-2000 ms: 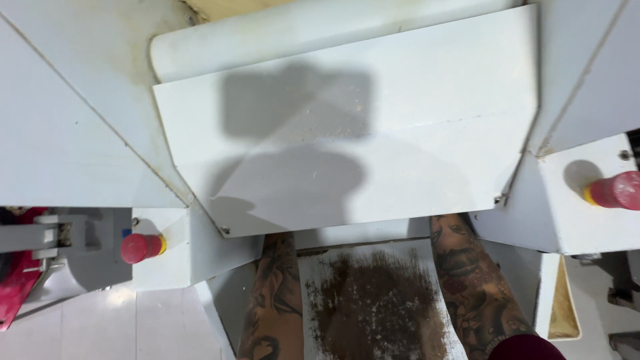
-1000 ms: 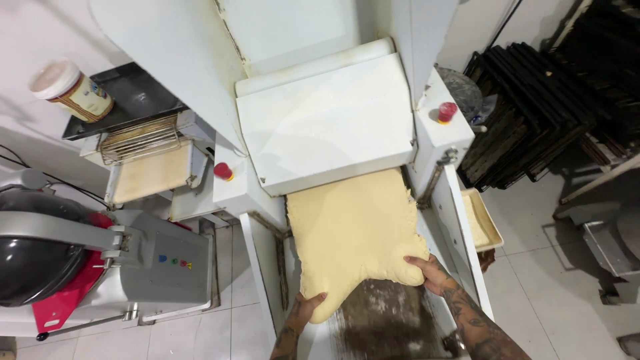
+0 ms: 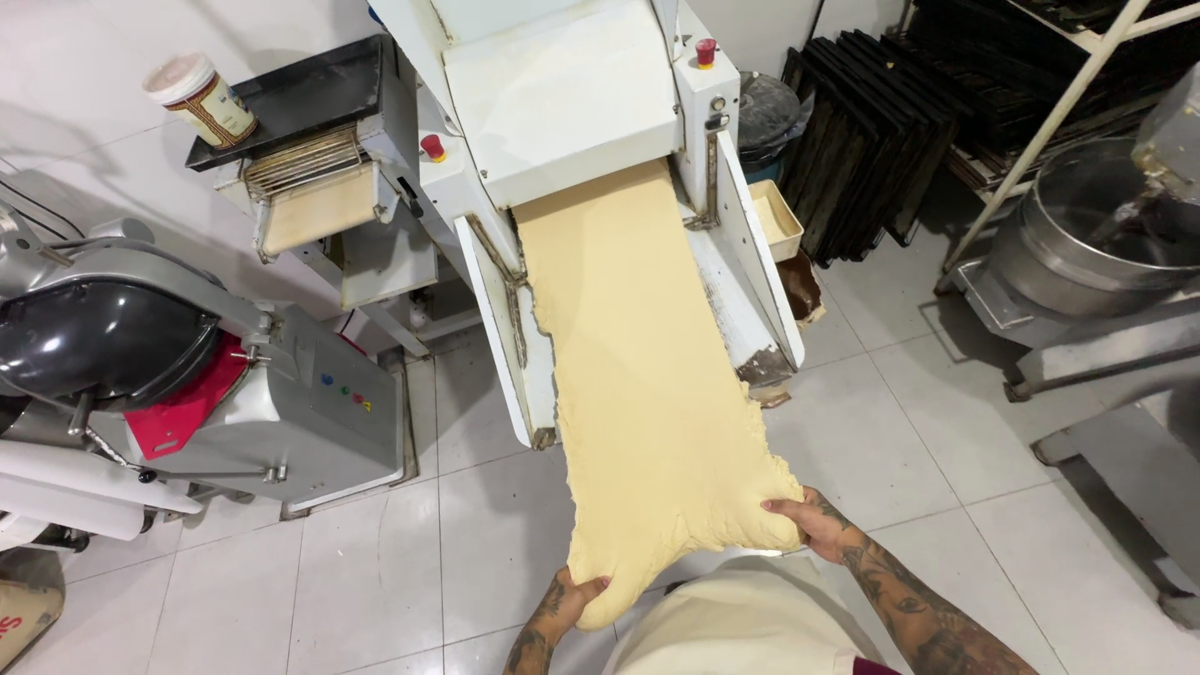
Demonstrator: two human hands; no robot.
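A long sheet of pale yellow dough [image 3: 647, 356] hangs out from beneath the white cover of a dough roller machine [image 3: 572, 103] and over its metal-edged tray. Its sides are ragged, and its near end is stretched between two corners. My left hand [image 3: 565, 600] pinches the near left corner, thumb on top. My right hand [image 3: 814, 523] grips the near right corner the same way; its fingers are hidden under the dough. Both forearms are tattooed. The far end of the sheet is hidden inside the machine.
Red stop buttons [image 3: 705, 52] sit on both sides of the machine. At left stand a grey machine with a black bowl [image 3: 112, 342] and a black tray [image 3: 309, 94] bearing a tub [image 3: 202, 101]. At right are dark baking trays [image 3: 858, 141] and a steel mixer bowl [image 3: 1106, 216]. Tiled floor [image 3: 375, 562] lies below.
Both hands have drawn the dough toward me, and far more of it now shows outside the machine. Two seconds ago no dough was visible, and my forearms reached under the cover. The view has shifted and widened.
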